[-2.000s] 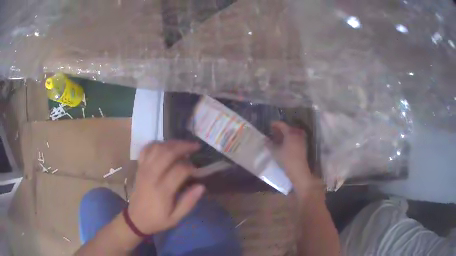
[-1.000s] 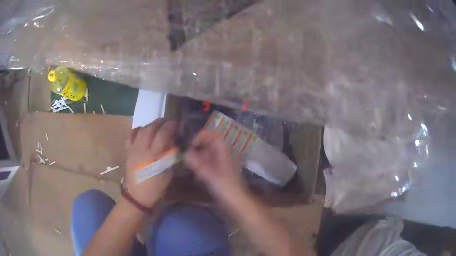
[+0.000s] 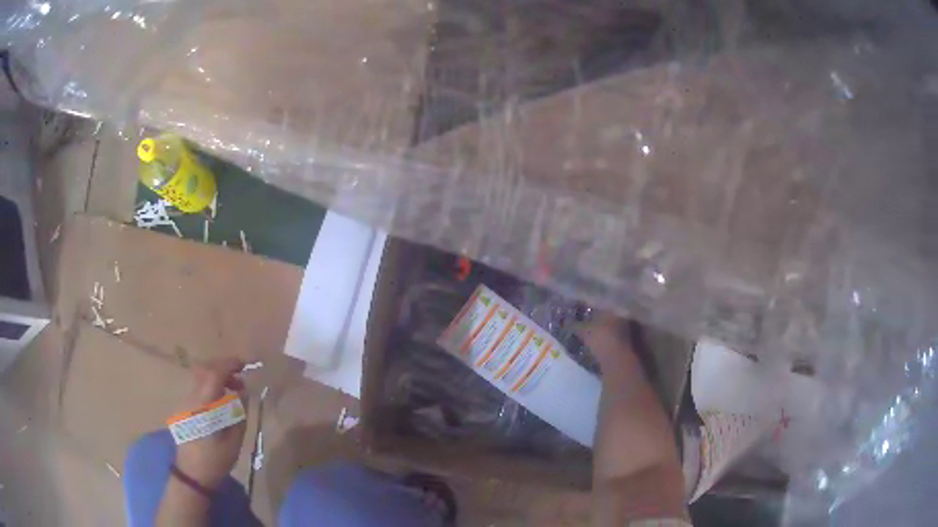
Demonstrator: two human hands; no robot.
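The open parts box holds several clear bags with dark contents and orange spots. A label sheet with orange-banded labels lies slanted on the bags. My right hand reaches into the box at its right side, beside the sheet; its fingers are hidden or blurred. My left hand is low left over the cardboard, fingers curled. A small white sliver shows at its fingertips; whether it is held is unclear. A warning label lies across the back of that hand.
Stretch wrap over brown cardboard overhangs the box. White carton flaps stand left of it. A yellow bottle lies beside paper scraps on green floor. Flattened cardboard covers the left. Another curled label sheet is at right.
My left hand has moved left and down, away from the box, with the label still on its back. My right hand has moved right and into the box. The view has shifted.
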